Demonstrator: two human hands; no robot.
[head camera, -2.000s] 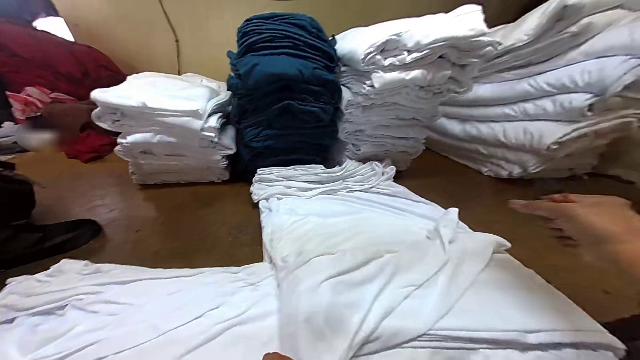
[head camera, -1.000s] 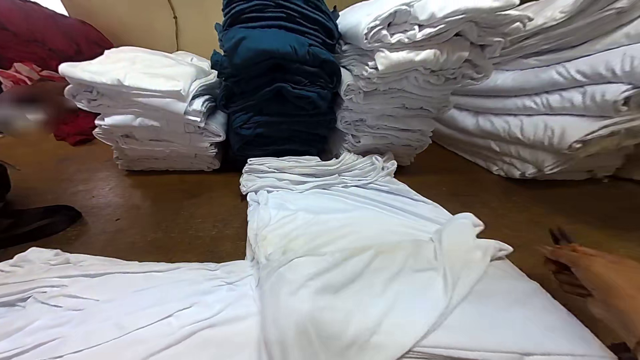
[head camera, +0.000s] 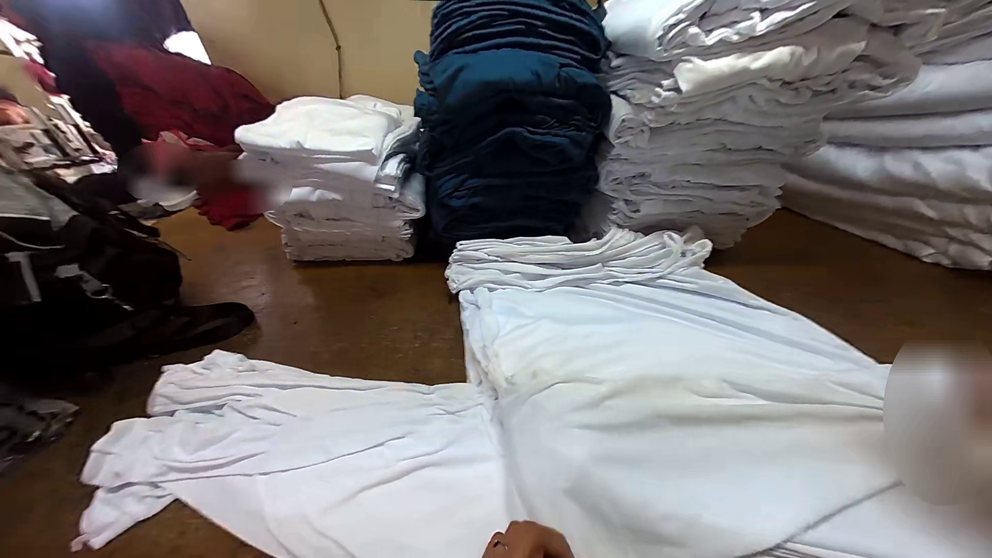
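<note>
White fabric (head camera: 682, 434) lies spread in layers across the foreground, with a gathered, bunched end (head camera: 573, 260) at the back and another wide part (head camera: 333, 457) reaching left. At the bottom centre my left hand (head camera: 527, 540) shows only its curled fingers, closed on the fabric by the fold between the two parts. A small ring-like thing is on one finger. My right hand (head camera: 965, 438) is at the right edge beside the fabric, heavily blurred, so its fingers cannot be made out. Creases in the fabric run toward it.
Behind stand a low stack of folded white cloth (head camera: 333, 178), a tall dark blue stack (head camera: 511, 139) and larger white stacks (head camera: 713, 132). Red cloth (head camera: 186, 93) is heaped at the back left. A person's dark shoe (head camera: 198, 325) rests on the brown floor (head camera: 349, 318) at left.
My right hand, beyond the fabric's right side before, is now at its edge. The fabric's loose raised corner on the right no longer shows. More of my left hand shows than two seconds ago.
</note>
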